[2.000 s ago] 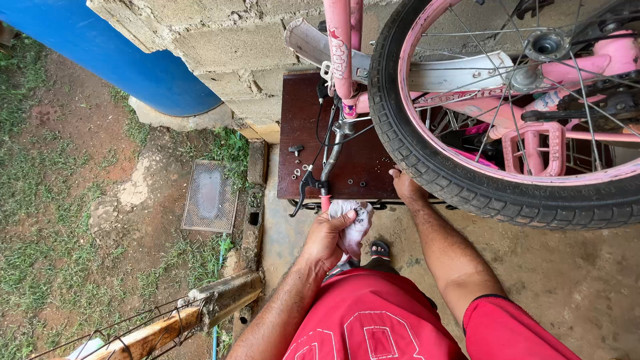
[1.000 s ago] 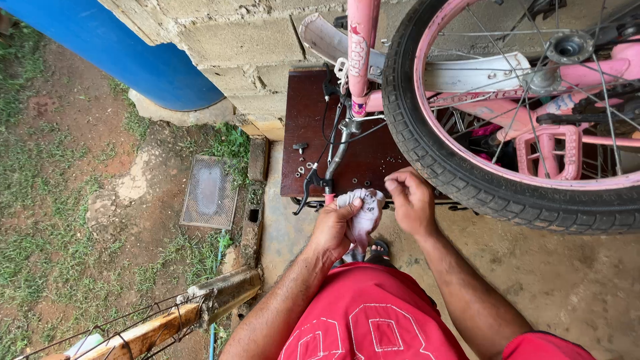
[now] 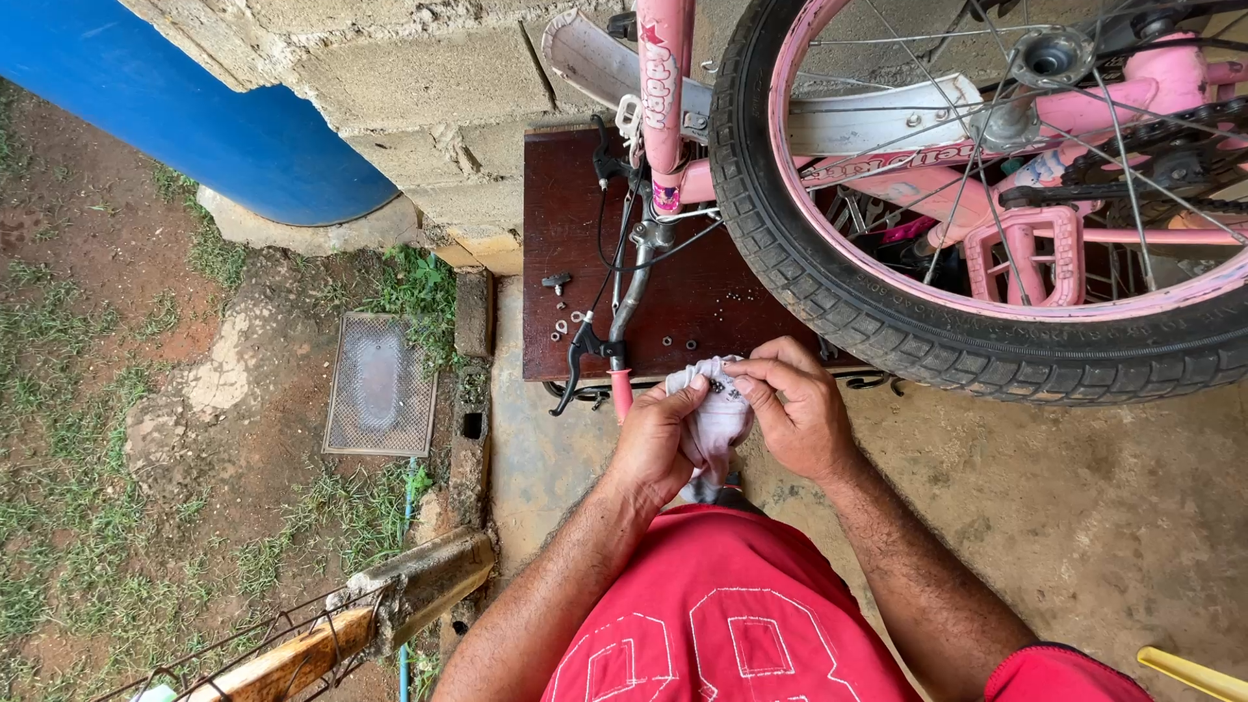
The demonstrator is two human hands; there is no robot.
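My left hand (image 3: 655,439) grips a pale, stained cloth (image 3: 717,429), thumb on top. Several small dark metal balls (image 3: 720,387) lie on the cloth. The fingertips of my right hand (image 3: 795,409) rest at the cloth's upper right edge, beside the balls; whether they pinch one cannot be told. Just beyond the hands stands a dark red wooden table (image 3: 575,224) with tiny balls, nuts (image 3: 667,341) and washers on it. Over its edge reaches a handlebar with a black brake lever (image 3: 583,351) and a pink grip (image 3: 621,392).
A pink children's bicycle frame (image 3: 663,88) and a wheel with a black tire (image 3: 877,341) take up the upper right. Behind is a block wall (image 3: 429,78). To the left are a blue tank (image 3: 224,107), a metal grate (image 3: 380,385) and a wooden post (image 3: 292,653).
My right hand has come from the table's front edge to the cloth, its fingertips now at the balls. The cloth stays in my left hand.
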